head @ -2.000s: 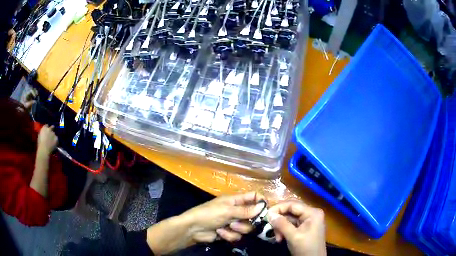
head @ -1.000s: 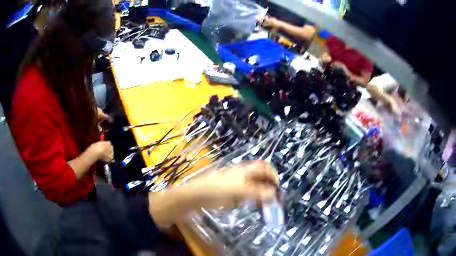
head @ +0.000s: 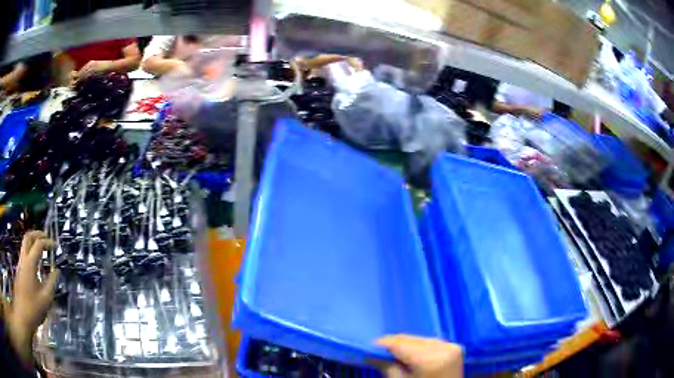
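The clear plastic tray point(head: 126, 362) is at the left, with rows of black cabled assemblies point(head: 140, 255) whose pale leads end in white tips. My left hand point(head: 33, 284) is at its left edge, partly cut off by the picture's edge, fingers bent by the leads; whether it holds one is unclear. An empty blue tray point(head: 332, 244) lies tilted over a lower blue bin point(head: 242, 360) with dark parts point(head: 288, 362) inside. My right hand point(head: 425, 358) grips the upper tray's near rim, its lower part cut off.
More blue trays point(head: 510, 244) are stacked at the right. A metal post point(head: 244, 162) stands behind the tilted tray. Dark-red parts point(head: 74, 125) are heaped at back left, with plastic bags point(head: 377, 111) at back centre. A white tray of black parts point(head: 610, 244) is far right. Co-workers' arms show behind.
The view has swung right from the red-clothed co-worker to the blue trays. My left hand, blurred over the clear tray before, is now at its left edge. My right hand has come into view on the blue rim.
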